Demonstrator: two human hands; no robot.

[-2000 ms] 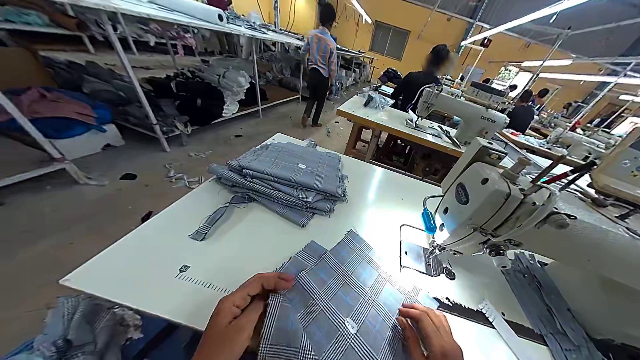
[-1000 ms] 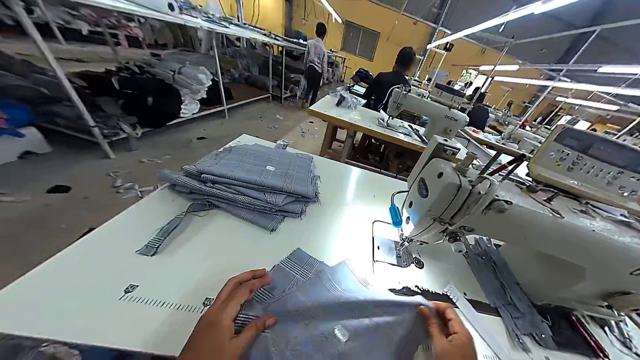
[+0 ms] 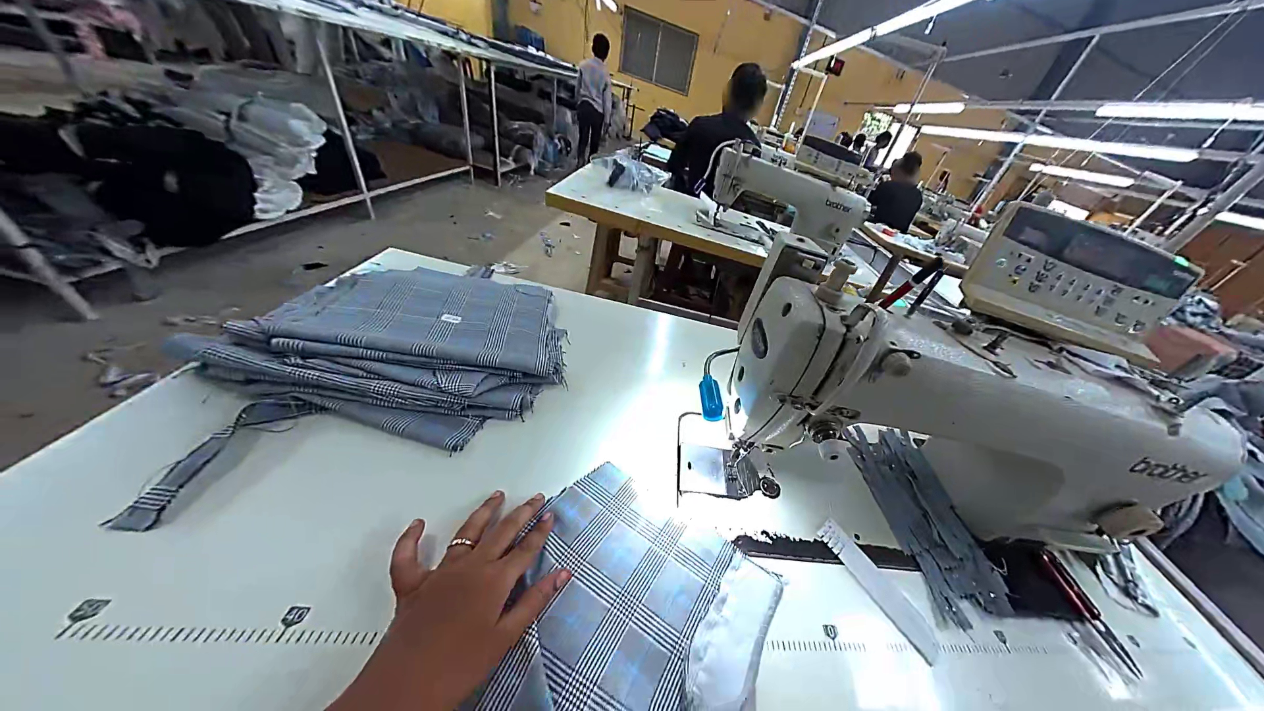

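Observation:
My left hand [image 3: 469,592], a ring on one finger, lies with spread fingers on the left edge of a grey plaid fabric piece [image 3: 617,592]. White backing material [image 3: 729,632] shows along the right side of that piece. My right hand is out of sight. Just beyond the fabric is the presser foot [image 3: 741,474] of a Brother industrial sewing machine [image 3: 889,395]. A folded stack of the same plaid fabric [image 3: 415,336] sits at the back left of the table, with a narrow fabric strip [image 3: 183,479] trailing from it.
Grey fabric strips [image 3: 928,523], a white ruler-like strip [image 3: 879,592] and thread snips [image 3: 1091,607] lie under and beside the machine arm. The control panel [image 3: 1081,272] stands on top. Beyond are another sewing table [image 3: 652,212], a seated person [image 3: 716,138] and shelves of cloth [image 3: 346,128].
My right hand, on the fabric in both earlier frames, has gone out of view. The fabric's plaid face now shows more fully than one second ago, with white backing at its right side.

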